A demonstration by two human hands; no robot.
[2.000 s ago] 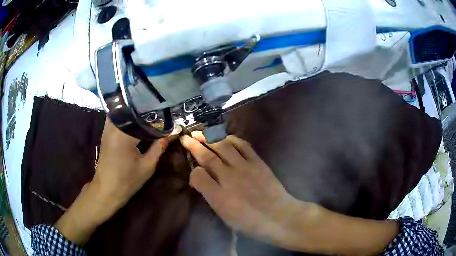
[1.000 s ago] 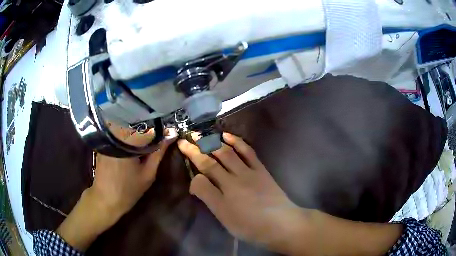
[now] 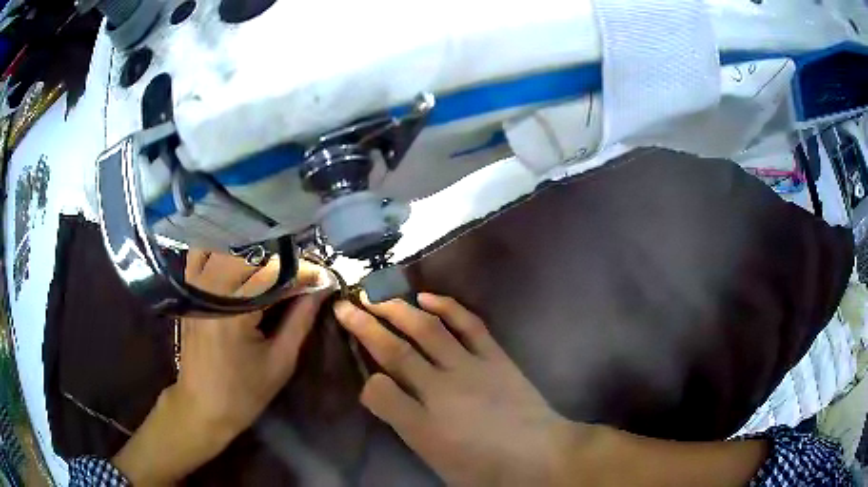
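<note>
Dark brown cloth (image 3: 628, 285) lies across the table under the white sewing machine head (image 3: 400, 57), with a narrow pale edge along its upper side. My left hand (image 3: 228, 352) is left of the needle area, thumb and fingertips pinching the cloth edge, partly behind the shiny metal guard (image 3: 128, 243). My right hand (image 3: 457, 380) lies on the cloth just right of it, fingertips pressing at the seam beside the grey block (image 3: 387, 284). The fingertips of both hands nearly meet. The needle and presser foot are mostly hidden.
The round tension dial (image 3: 338, 169) sticks out from the head. A white ribbed padded piece (image 3: 809, 380) lies at the right edge. A small pink item (image 3: 782, 175) and a blue-rimmed opening (image 3: 838, 84) are at the upper right. Dark clutter is at the upper left.
The machine head appears shifted left and slightly lower in view. The grey block sits lower and more to the left. Both hands stay at the seam with similar holds.
</note>
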